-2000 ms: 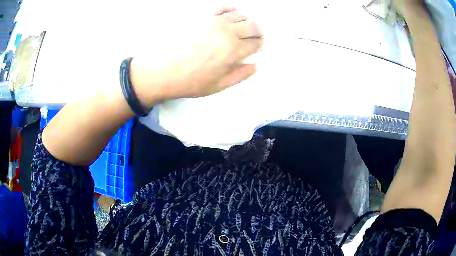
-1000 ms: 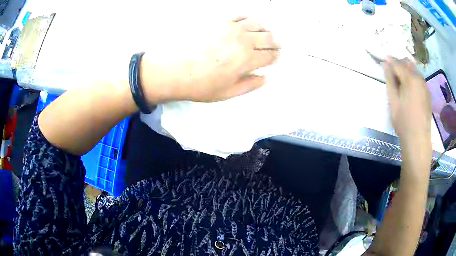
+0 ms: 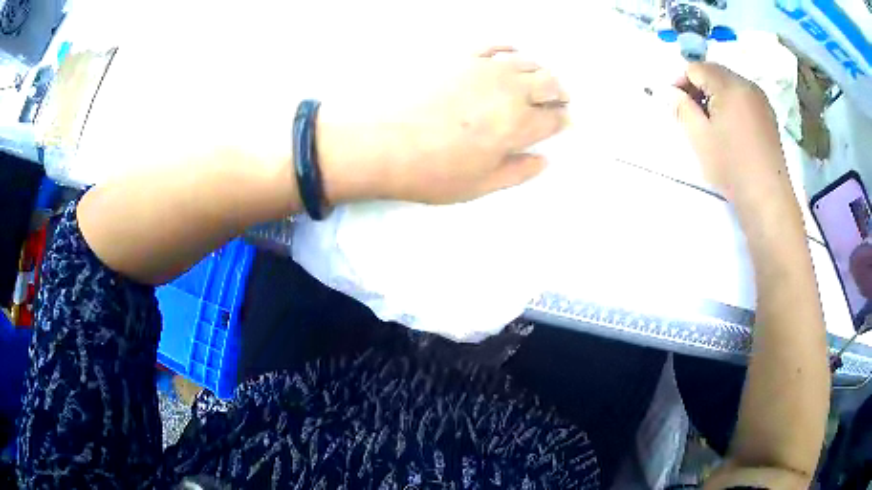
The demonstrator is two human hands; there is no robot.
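A white fabric piece (image 3: 430,278) lies on the white table, overexposed, its curved edge hanging over the front. My left hand (image 3: 468,129) rests palm down on the fabric, fingers pointing right and slightly curled, not visibly gripping it. My right hand (image 3: 727,120) is just below the needle area (image 3: 693,38) of the sewing machine, its thumb and fingertips bent close together. Whether the fingertips hold a thin tool or cloth cannot be told.
The machine body with blue lettering (image 3: 827,38) is at the upper right. A smartphone (image 3: 846,239) lies right of my right forearm. Cream crumpled cloth (image 3: 779,77) is beside the needle area. A ruler strip (image 3: 641,321) runs along the front edge. A blue crate (image 3: 206,316) is below left.
My right hand has come from the far upper right to below the needle area. My left hand has shifted right in the picture. The view has moved, showing more of the machine and phone.
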